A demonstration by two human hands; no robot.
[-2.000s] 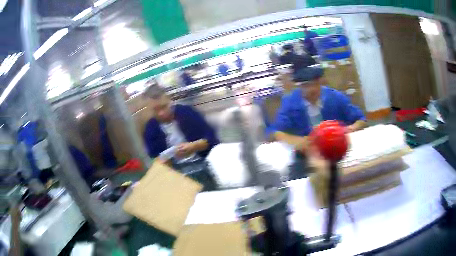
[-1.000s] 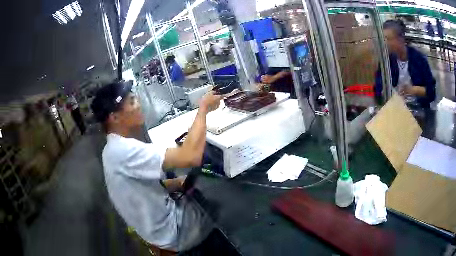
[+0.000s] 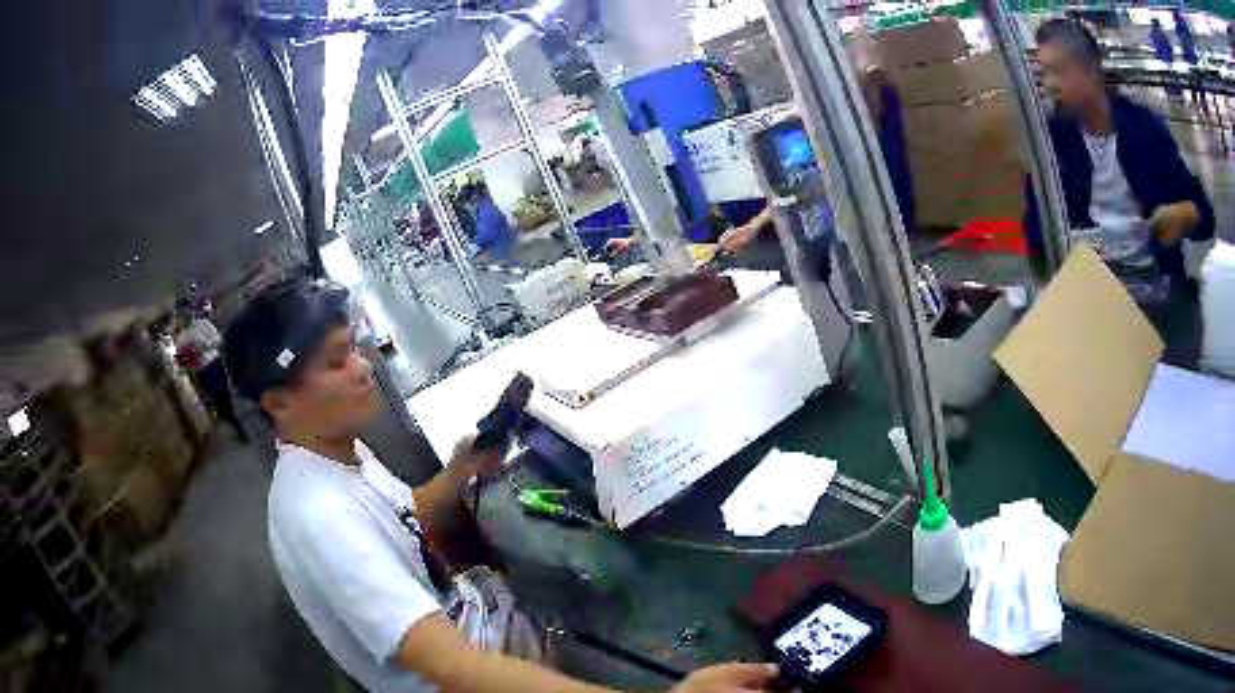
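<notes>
Neither of my hands is in view. A black square-framed LED lamp unit [image 3: 824,639] with a pale dotted face is over the long red-brown strip [image 3: 948,653] at the bottom. The hand of the worker on the left [image 3: 731,676] touches its near left corner. A white squeeze bottle [image 3: 937,558] with a green nozzle stands upright behind the strip, beside crumpled white cloths [image 3: 1016,579].
The left worker's other hand holds a small black object [image 3: 505,413]. A large white case [image 3: 704,406] bears a brown block [image 3: 666,301]. White sheets [image 3: 779,493] lie on the green mat. A metal post [image 3: 880,257] rises behind the bottle. Cardboard [image 3: 1151,548] is at right, with a seated worker beyond.
The view swung left from the press, which has left the picture. The left worker lowered the black object and stretched an arm toward me, with the lamp unit now at that hand.
</notes>
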